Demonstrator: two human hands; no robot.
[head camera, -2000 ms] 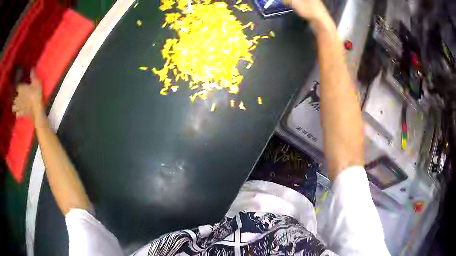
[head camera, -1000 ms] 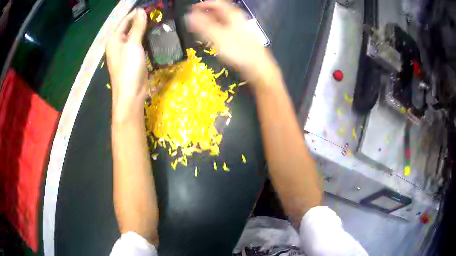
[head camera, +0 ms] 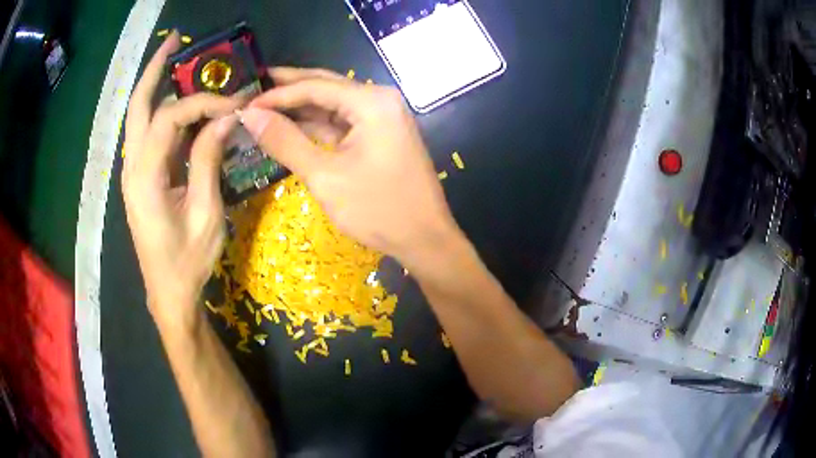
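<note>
A black device unit (head camera: 249, 168) with a red end and a round gold part (head camera: 216, 75) lies at the upper left of the bench, at the far edge of the yellow strips (head camera: 309, 259). My left hand (head camera: 174, 170) is around its left side, with fingers curled over it. My right hand (head camera: 358, 152) reaches over it from the right. The fingertips of both hands meet over the middle of the unit. Whether they pinch something small there cannot be made out. The hands hide part of the unit.
A lit smartphone (head camera: 443, 58) lies at the top centre. The press machine (head camera: 626, 259) with a red button (head camera: 669, 162) stands at the right. The white conveyor edge (head camera: 93, 233) and a red mat (head camera: 40, 349) are at the left.
My left hand has come from the red mat to the unit. My right hand has come from the top right and moved in over the unit. The view has shifted too.
</note>
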